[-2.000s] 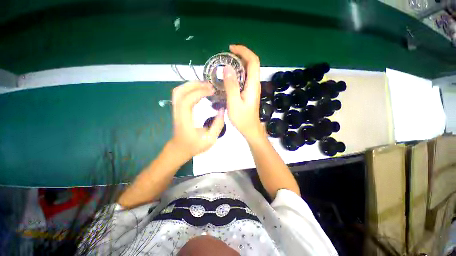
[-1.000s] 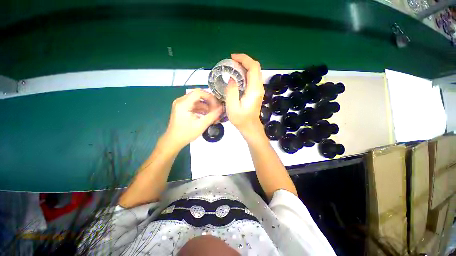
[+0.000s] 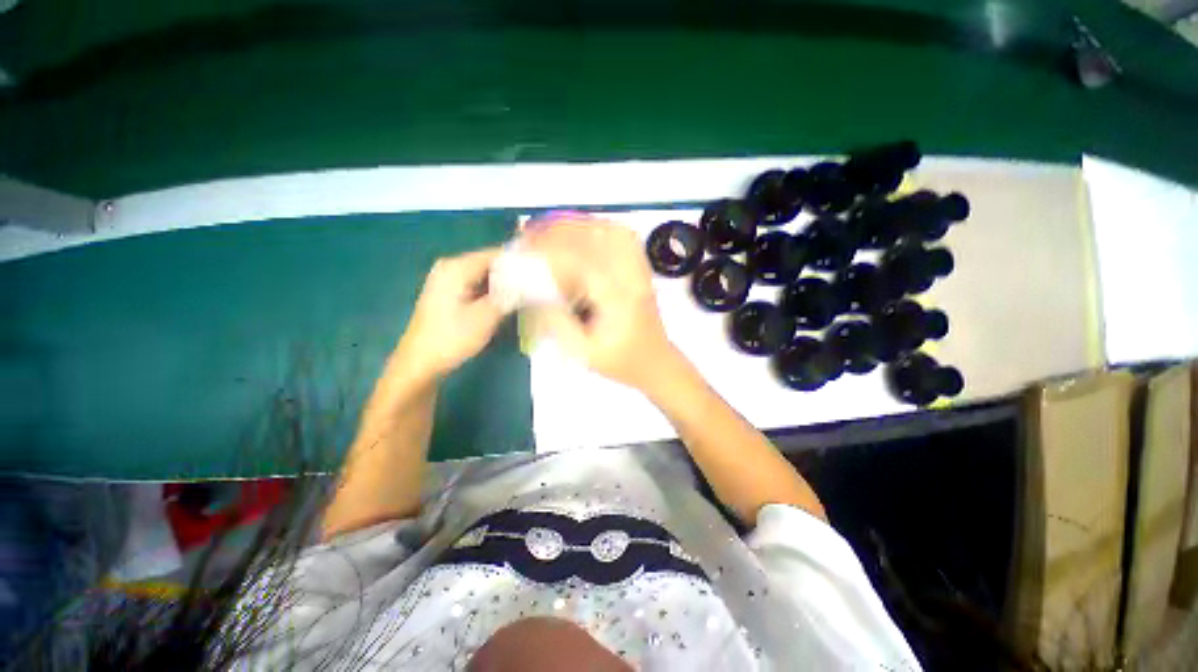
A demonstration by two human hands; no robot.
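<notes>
My left hand (image 3: 453, 315) and my right hand (image 3: 604, 299) meet over the left end of the white work sheet (image 3: 591, 410). Both are blurred. My right hand is curled round a unit, of which a purple edge (image 3: 565, 217) shows above the fingers. A blurred whitish part (image 3: 526, 280) lies between the hands, and my left fingertips reach it; whether they grip it is unclear. A dark spot shows at my right fingers, too blurred to name. Several glossy black flanged collars (image 3: 811, 302) stand in rows to the right of my right hand.
A green conveyor belt (image 3: 394, 99) runs behind a pale edge rail (image 3: 302, 194). The green bench (image 3: 197, 348) is at left. A black bin (image 3: 907, 505) is below the bench edge at right, beside cardboard cartons (image 3: 1077, 499). Another white sheet (image 3: 1150, 263) lies at far right.
The silver ring face is no longer visible, and a purple edge and a whitish part show instead. The single black collar below my hands is gone from its place. The view has shifted slightly.
</notes>
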